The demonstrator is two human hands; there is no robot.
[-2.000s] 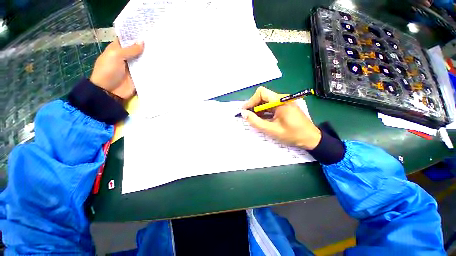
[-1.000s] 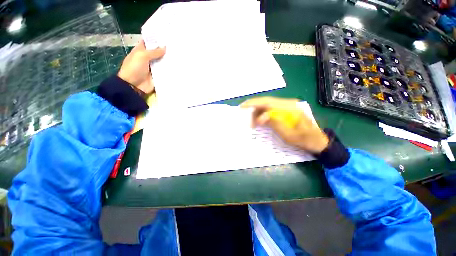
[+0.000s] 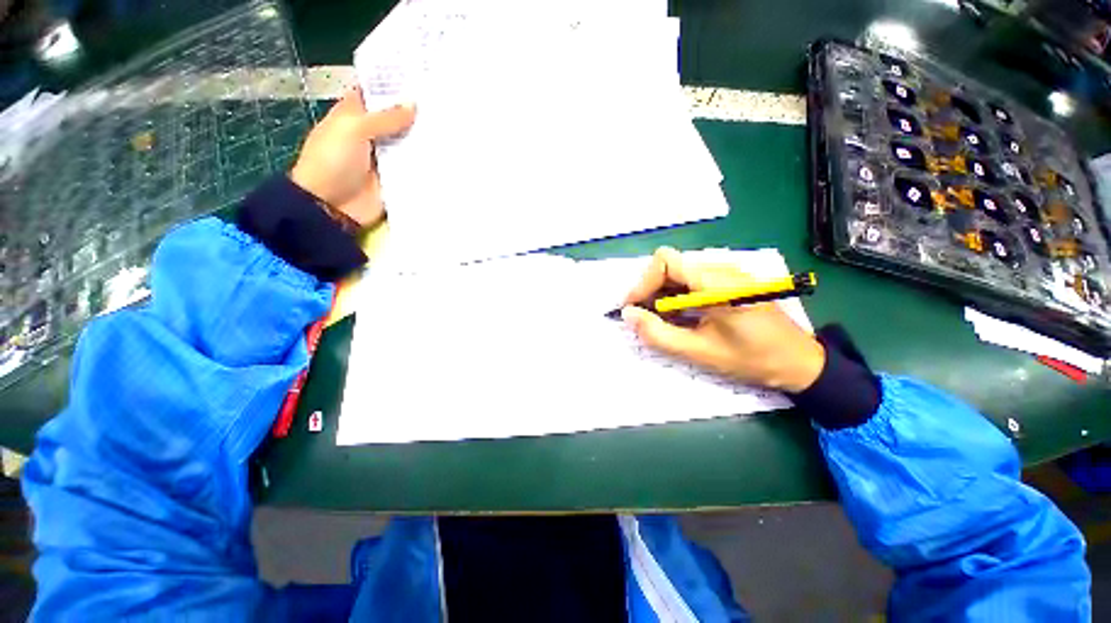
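Observation:
A white record sheet (image 3: 487,353) lies on the green bench in front of me. My left hand (image 3: 347,158) grips the left edge of a bundle of white sheets (image 3: 548,134), thumb on top, with the bundle over the far part of the record sheet. My right hand (image 3: 731,329) holds a yellow ballpoint pen (image 3: 731,295), its black tip at the record sheet near the middle. Whether the tip touches the paper, I cannot tell. Faint printed lines show beside and under my right hand.
A black component tray with a clear cover (image 3: 962,183) stands at the right, holding dark modules with orange-gold tails. Clear blister trays (image 3: 158,158) lie at the left. A red pen (image 3: 296,396) lies by my left sleeve. A red item (image 3: 1062,368) and white papers (image 3: 1017,337) lie at the right.
My right hand has gone from a blurred position to a steady one with the pen tip at the sheet. The view has shifted slightly. My left hand still holds the bundle.

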